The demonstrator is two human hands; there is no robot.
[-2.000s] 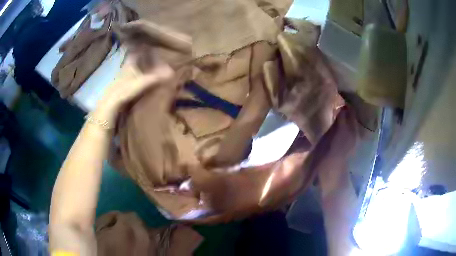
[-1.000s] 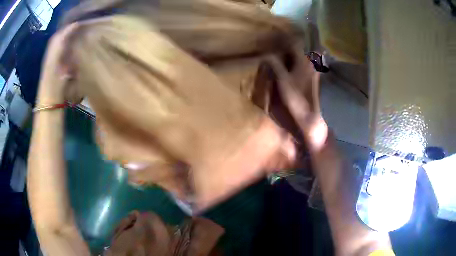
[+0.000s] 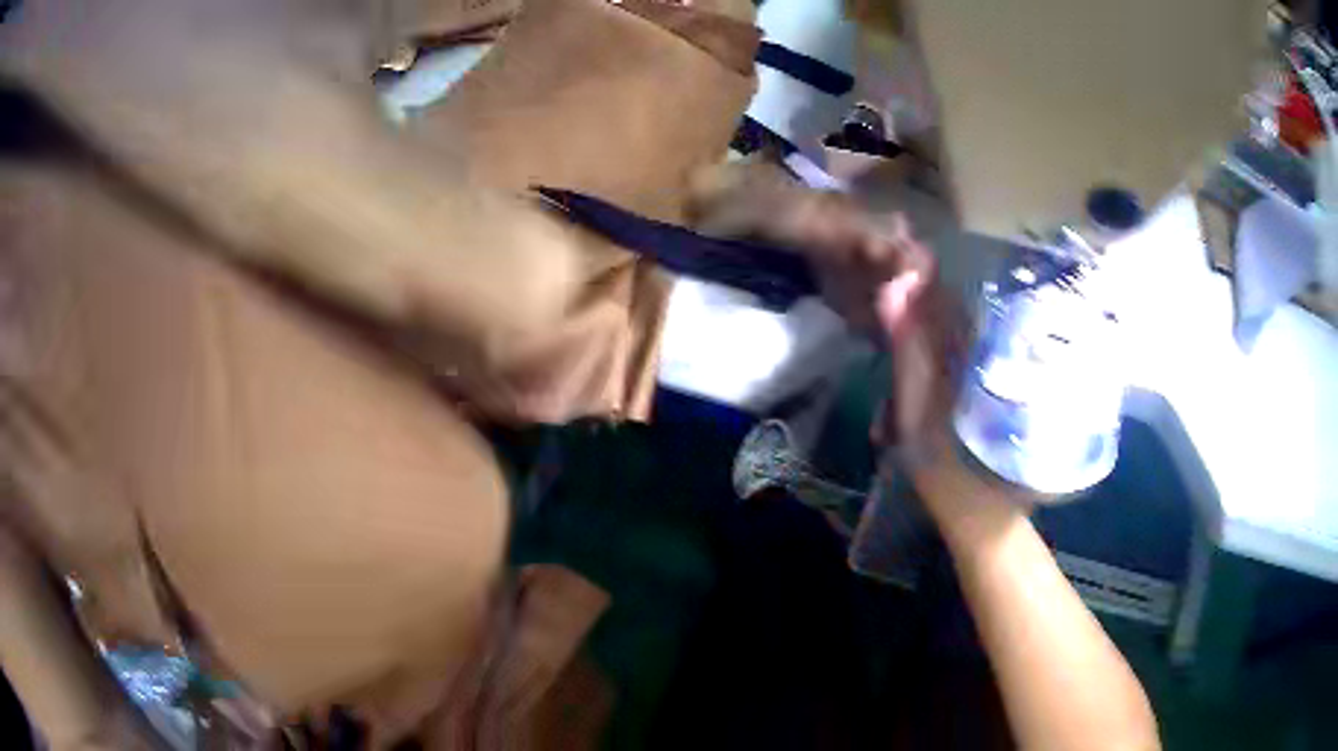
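Observation:
Large brown cloth (image 3: pixel 279 484) fills the left side, blurred, with folds hanging low. More brown cloth (image 3: pixel 587 103) lies at the top centre. A navy strap (image 3: pixel 675 247) runs from this cloth rightwards to my right hand (image 3: pixel 873 272). My right hand is blurred beside the machine, its fingers closed at the strap's end. My left forearm (image 3: pixel 37 638) enters at the lower left edge. My left hand is blurred and largely hidden by cloth, so its grip does not show.
The beige machine head (image 3: pixel 1093 103) is at the upper right above the brightly lit machine bed (image 3: pixel 1042 404). A white table (image 3: pixel 1291 440) stands at the right. Low brown cloth (image 3: pixel 550 646) is at the bottom centre. Clear plastic (image 3: pixel 147 678) shows at the lower left.
The view has shifted. The brown cloth held up across the middle is now lower and to the left. My left arm has moved down to the left edge. The navy strap shows again.

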